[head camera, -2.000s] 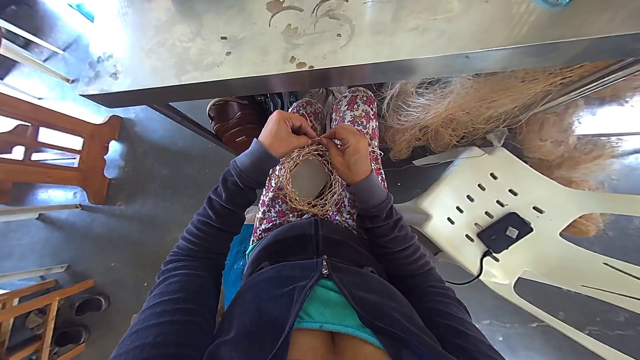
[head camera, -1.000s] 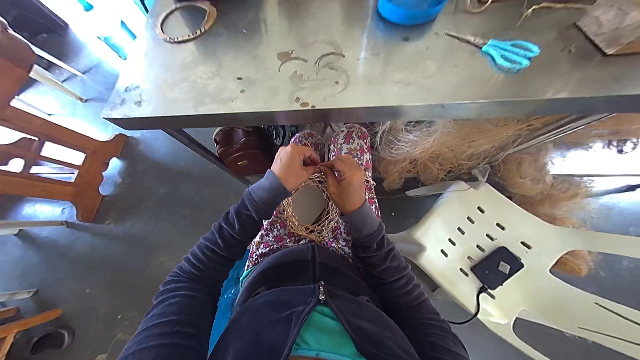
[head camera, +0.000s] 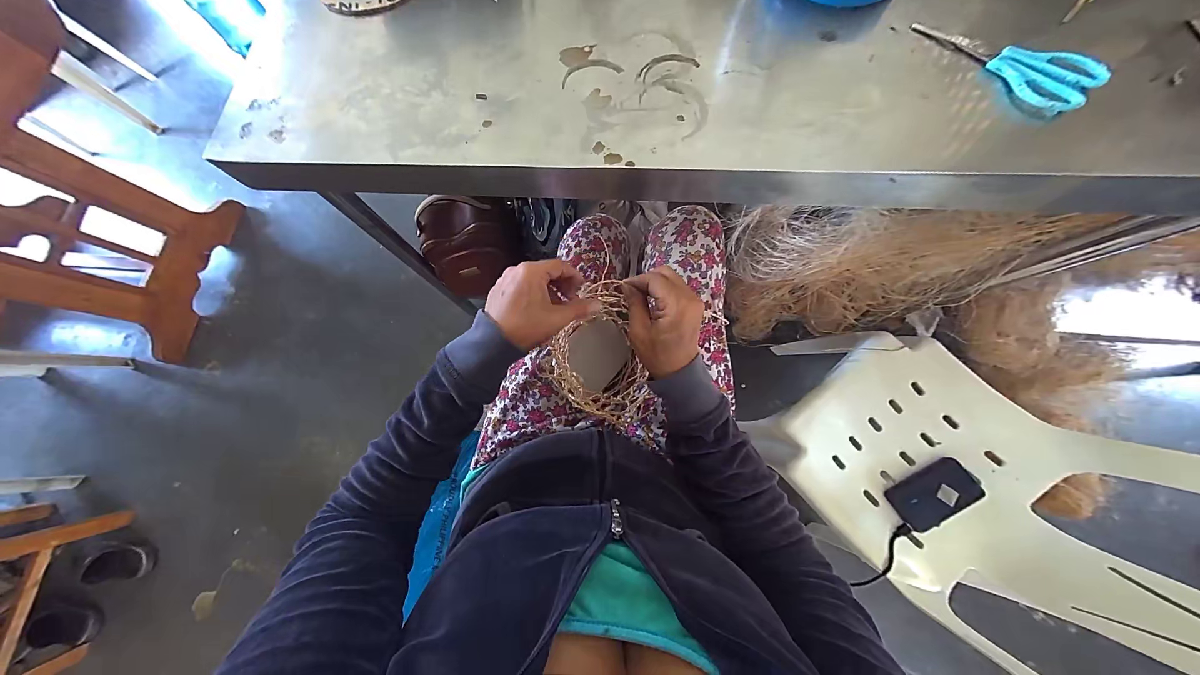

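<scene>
A round openwork piece of twisted natural fibre [head camera: 614,405], with a smooth grey round form [head camera: 598,354] in its middle, rests on my lap over floral trousers. My left hand [head camera: 537,305] is at its upper left edge, thumb and forefinger close to the fibre; whether they pinch a strand is unclear. On the upper right edge, my right hand [head camera: 664,321] grips the fibre between thumb and curled fingers. Loose strands stick out between and above both hands.
Scissors with light blue handles [head camera: 1048,80] lie on the metal table [head camera: 394,112] ahead. Piles of loose fibre [head camera: 844,262] are under it. A white plastic chair [head camera: 1012,450] at right bears a black device [head camera: 935,495] with a cable. Wooden furniture [head camera: 169,272] stands left.
My left hand has drawn slightly away from my right; the two were close together at the fibre edge before. The view has shifted over the table between frames.
</scene>
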